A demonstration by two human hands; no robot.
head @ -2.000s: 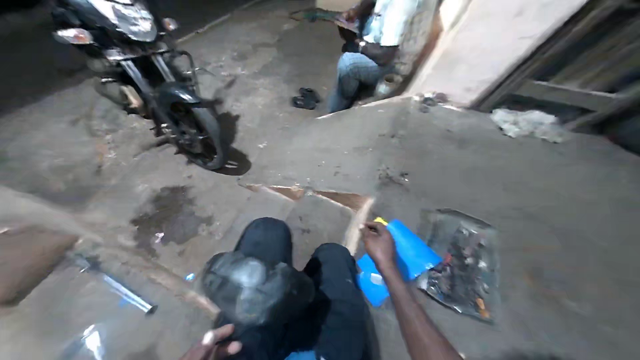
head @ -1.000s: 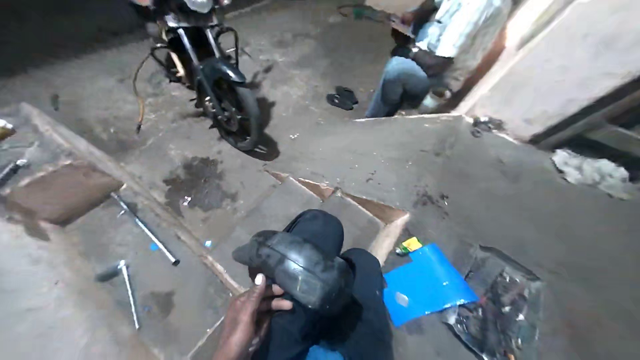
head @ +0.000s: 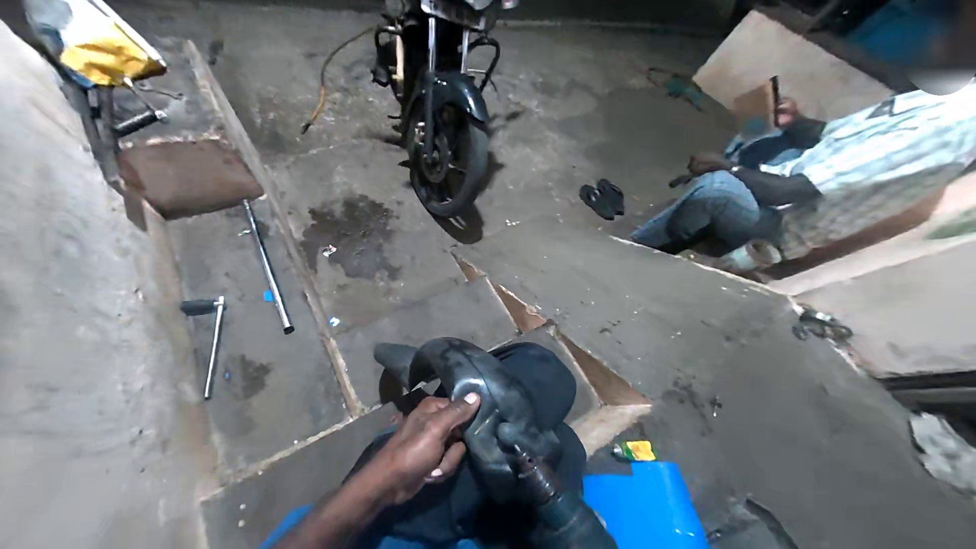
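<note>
A black rubber inner tube (head: 488, 396) lies bent over my dark-clothed knees. My left hand (head: 431, 442) holds it, thumb pressed on its upper surface and fingers curled beneath. A dark tool with a ribbed metal collar (head: 540, 479) points up at the tube's near right part; its tip is close to the rubber, and contact cannot be told. My right hand is not in view. A blue sheet (head: 648, 507) lies right of my knees, with a small yellow-and-green packet (head: 639, 451) at its top edge.
A motorcycle (head: 446, 137) stands ahead. Sandals (head: 602, 200) and a seated person (head: 762, 183) are at the upper right. On the left floor lie a metal bar (head: 267, 267) and an L-shaped wrench (head: 216, 343). A broken step edge (head: 602, 374) runs beyond my knees.
My right hand, earlier at the blue sheet, has gone out of view. The dark tool now shows beside the tube. My left hand has its thumb on the tube. The view has shifted left.
</note>
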